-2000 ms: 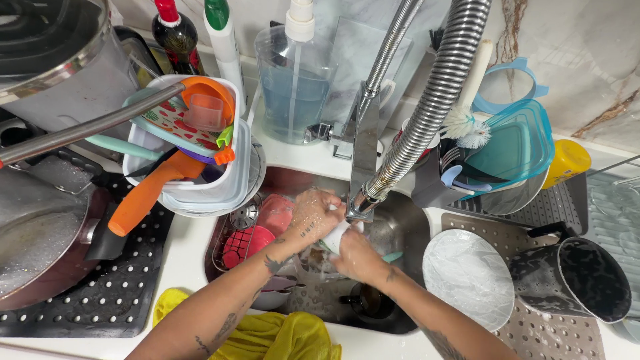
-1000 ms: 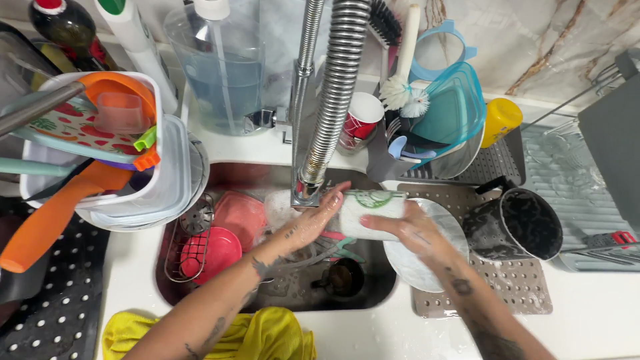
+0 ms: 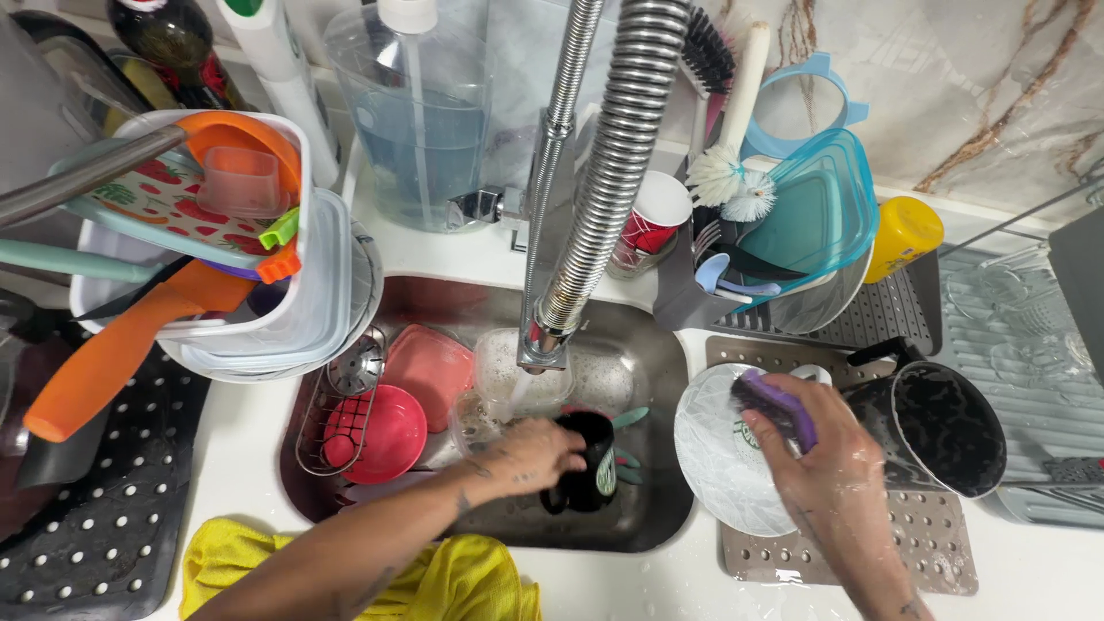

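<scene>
My left hand [image 3: 536,455] is in the sink [image 3: 642,530] with its fingers on a black mug [image 3: 597,461], whose side bears a green and white print. My right hand [image 3: 824,440] grips a purple scrubbing brush [image 3: 789,405] with dark bristles. Beneath that hand a white mug [image 3: 812,373], mostly hidden, is on a white patterned plate [image 3: 711,457]. Water runs from the faucet [image 3: 542,349] beside a clear plastic container [image 3: 517,371]. A pink bowl [image 3: 392,435], a coral-red plastic piece [image 3: 431,371] and a wire rack [image 3: 332,440] lie at the sink's left.
A stacked tub [image 3: 323,293] with an orange-handled utensil [image 3: 112,362] stands left. Behind are a soap dispenser [image 3: 423,129] and a utensil holder [image 3: 690,289]. A black pot [image 3: 927,423] stands right on a perforated mat [image 3: 931,543]. A yellow cloth [image 3: 457,573] lies in front.
The white mug, between both hands one second ago, is on the plate. My right hand has moved right and holds the brush; my left hand has moved down to the black mug.
</scene>
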